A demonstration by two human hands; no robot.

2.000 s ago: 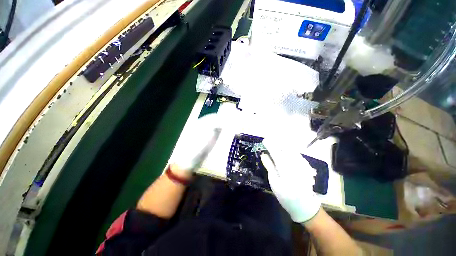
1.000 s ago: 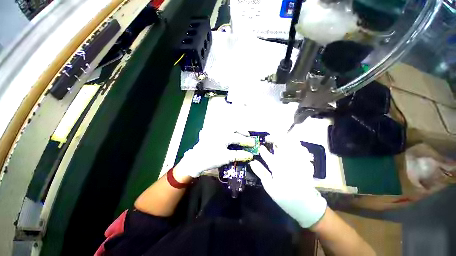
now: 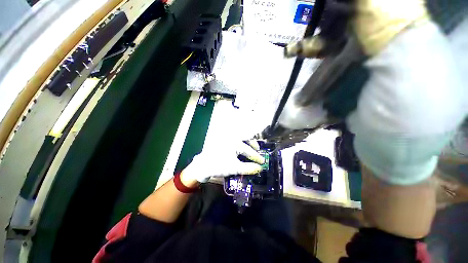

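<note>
A black open housing (image 3: 272, 186) lies at the front of the white board, with a small green circuit board (image 3: 265, 160) and thin wires inside. My gloved left hand (image 3: 226, 163) rests on the housing's left and upper part, its fingertips pressed on the circuit board. My gloved right hand (image 3: 405, 77) is raised at the upper right, blurred, gripped around the hanging screwdriver (image 3: 333, 67). The screwdriver's nose is over the housing's upper right edge; whether its tip touches is hidden by blur. A black cover plate (image 3: 312, 171) with pale cutouts lies right of the housing.
A black multi-hole unit (image 3: 206, 43) with a yellow wire stands at the board's far left. A whitish textured sheet (image 3: 251, 67) lies beyond the work. A white box (image 3: 272, 18) with a blue label stands at the back. A dark green conveyor (image 3: 123, 113) runs along the left.
My right hand has left the housing, moved up right and taken hold of the screwdriver, whose nose has come down to the housing. My left hand has moved onto the circuit board.
</note>
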